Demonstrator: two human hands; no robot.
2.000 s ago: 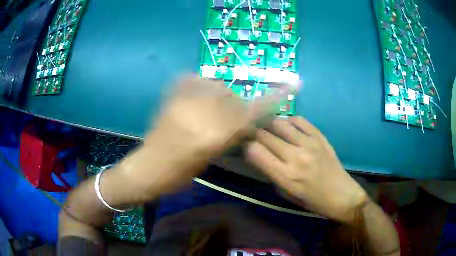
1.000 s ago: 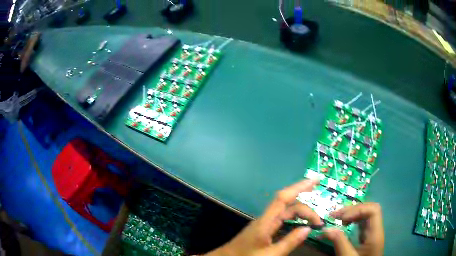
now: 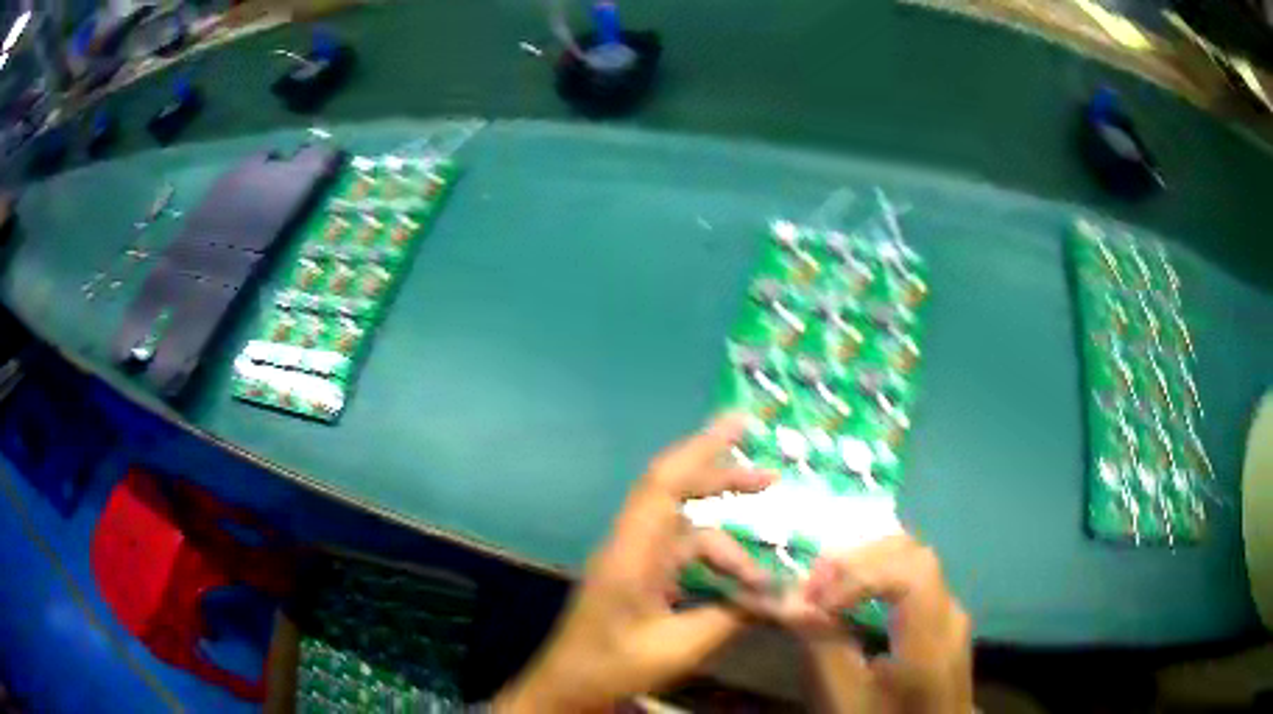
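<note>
A long green PCB panel (image 3: 827, 349) with rows of components and pale lead wires lies on the dark-green table. Its near end is bright with glare. My left hand (image 3: 667, 558) is over the panel's near left corner, fingers bent. My right hand (image 3: 894, 600) is at its near right corner. The fingertips of both hands meet at the near edge. The picture is blurred and I cannot tell what, if anything, is pinched between them.
A second PCB panel (image 3: 349, 279) lies at left beside a dark flat case (image 3: 224, 265). A third panel (image 3: 1138, 384) lies at right. Black holders with blue parts (image 3: 609, 63) stand along the back. A red stool (image 3: 147, 558) and boxed green boards (image 3: 377, 677) are below the table at left.
The view has turned, so the panels sit further left than a second ago. Both hands remain together at the middle panel's near end, now overlapping its edge.
</note>
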